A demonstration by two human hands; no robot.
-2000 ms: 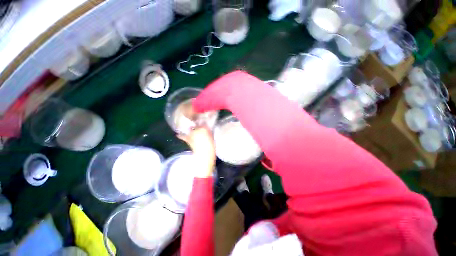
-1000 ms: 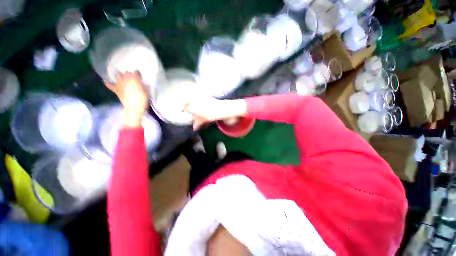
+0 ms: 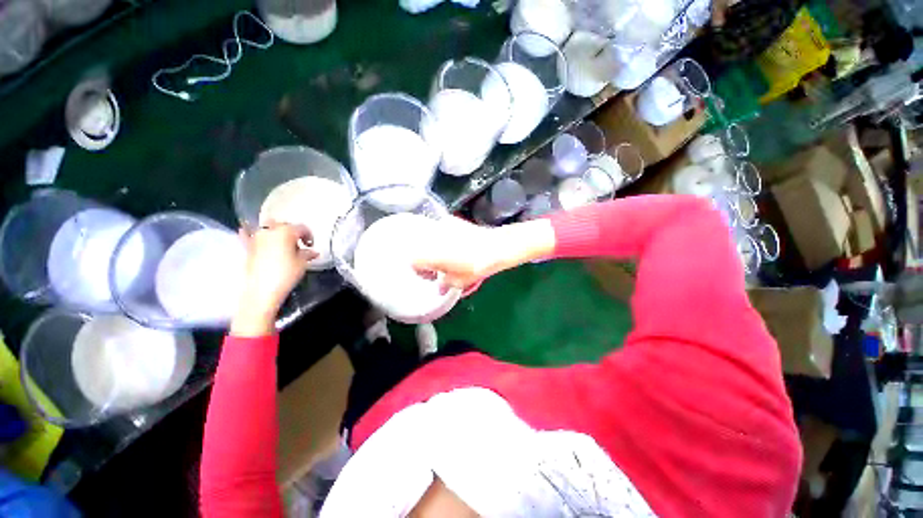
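My right hand (image 3: 455, 253) holds the white base of an assembled unit (image 3: 390, 248), a clear cylinder with a white bottom, at the bench's front edge. The unit lies tilted, its clear rim toward the bench. My left hand (image 3: 271, 265) has curled fingers at the lower edge of a second clear unit with a white base (image 3: 304, 197), just left of the first. Its fingertips are partly hidden, so I cannot tell whether it grips.
More clear units stand to the right (image 3: 395, 157) and left (image 3: 202, 278). A white cable (image 3: 218, 76), a white ring part (image 3: 93, 116) and a white sheet (image 3: 44, 165) lie on the green bench. Smaller cups (image 3: 572, 187) and cartons (image 3: 820, 218) are beyond the bench edge.
My right hand has come onto the front unit's base, and that unit now sits lower, over the bench edge. My left hand's fingers have moved from the white base's face to its lower edge.
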